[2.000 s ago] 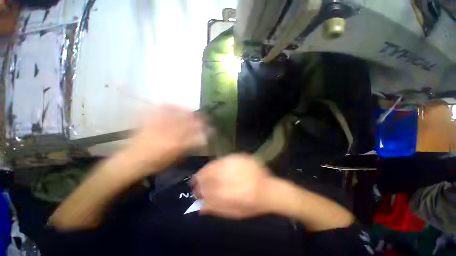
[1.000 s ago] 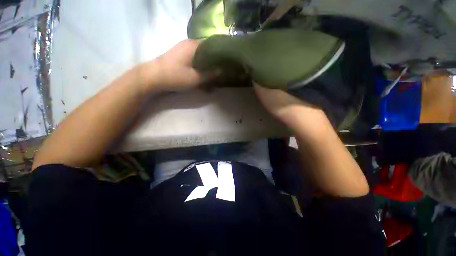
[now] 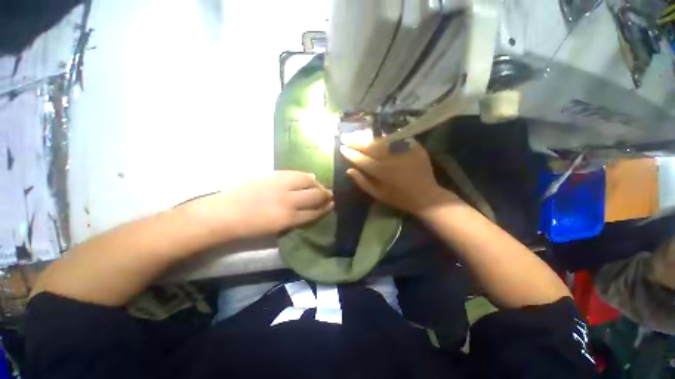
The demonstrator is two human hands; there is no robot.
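The olive green bag panel (image 3: 301, 152) lies under the sewing machine head (image 3: 414, 59), and its lower part curves round at the table's front edge. Black lining fabric (image 3: 492, 159) lies beside the green, right of the needle area. The machine lamp (image 3: 320, 118) glares white near the needle. My left hand (image 3: 296, 200) pinches the green panel's edge between its fingertips, below the lamp. My right hand (image 3: 396, 174) rests on the fabric, its fingertips close to the presser foot area; glare hides whether it grips the cloth.
A blue tray (image 3: 576, 211) and an orange item (image 3: 631, 189) stand at the right. A red stool (image 3: 596, 300) and another person's grey sleeve (image 3: 640, 292) are at the lower right. Worn, taped boards (image 3: 33, 170) are at the left. Green pieces (image 3: 169, 300) lie below the table edge.
The green panel, raised and folded over my hands a second ago, is now down under the machine head. My right hand has moved up toward the needle; my left is on the panel's edge.
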